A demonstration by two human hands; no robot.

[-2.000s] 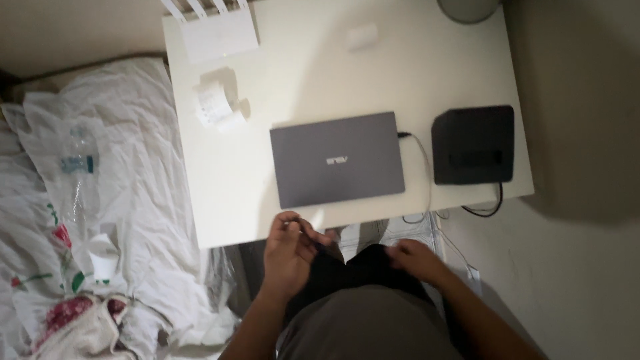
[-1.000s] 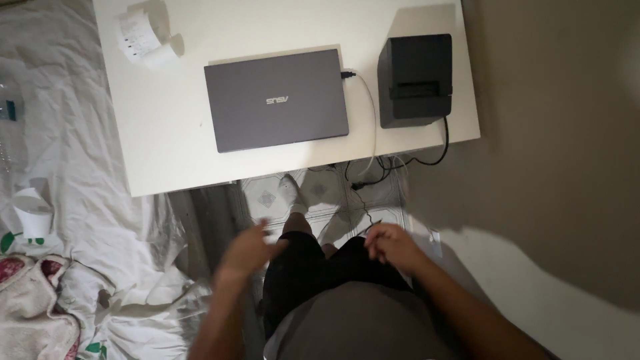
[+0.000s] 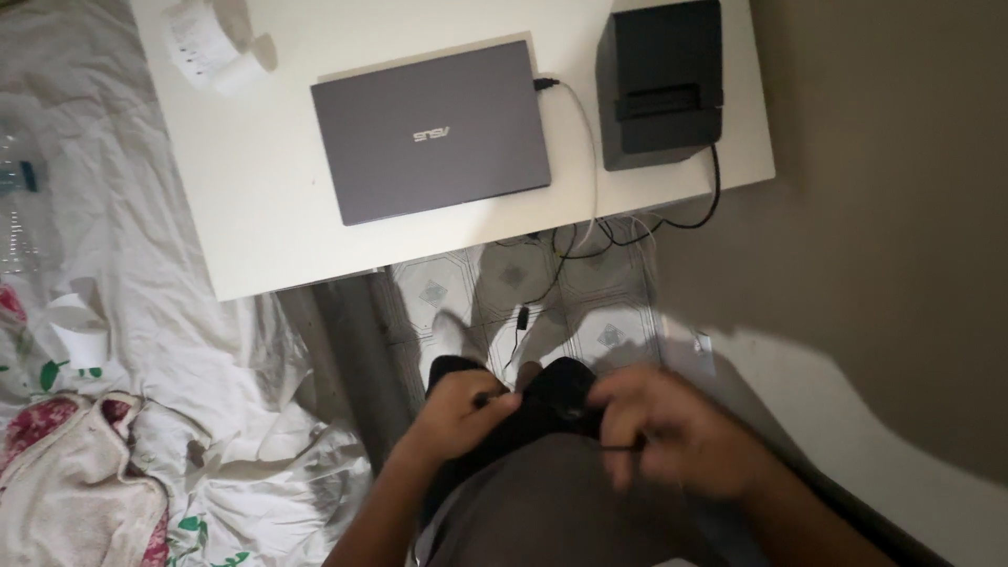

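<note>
My left hand [image 3: 465, 413] is over my lap with its fingers curled; a small dark thing shows at them, too unclear to name. To its right, my right hand [image 3: 669, 429] is blurred, fingers bent, with a thin dark line by them that may be a cord. Beyond both hands, a closed grey ASUS laptop [image 3: 433, 157] lies on the white table [image 3: 268, 252], a plug in its right side. The black receipt printer [image 3: 661, 87] stands to the laptop's right. Curled printed paper [image 3: 205, 47] lies at the table's far left.
Black and white cables [image 3: 583, 253] hang from the table's near edge to the tiled floor [image 3: 512, 276]. At left is a bed with a white sheet [image 3: 197, 346], a towel [image 3: 79, 472], a clear plastic bottle [image 3: 16, 197] and curled paper [image 3: 79, 331]. A wall [image 3: 866, 197] rises at right.
My right hand has come up from the lap and turned, fingers now bent. My left hand, spread and blurred a second ago, is now curled over the lap. The view has shifted.
</note>
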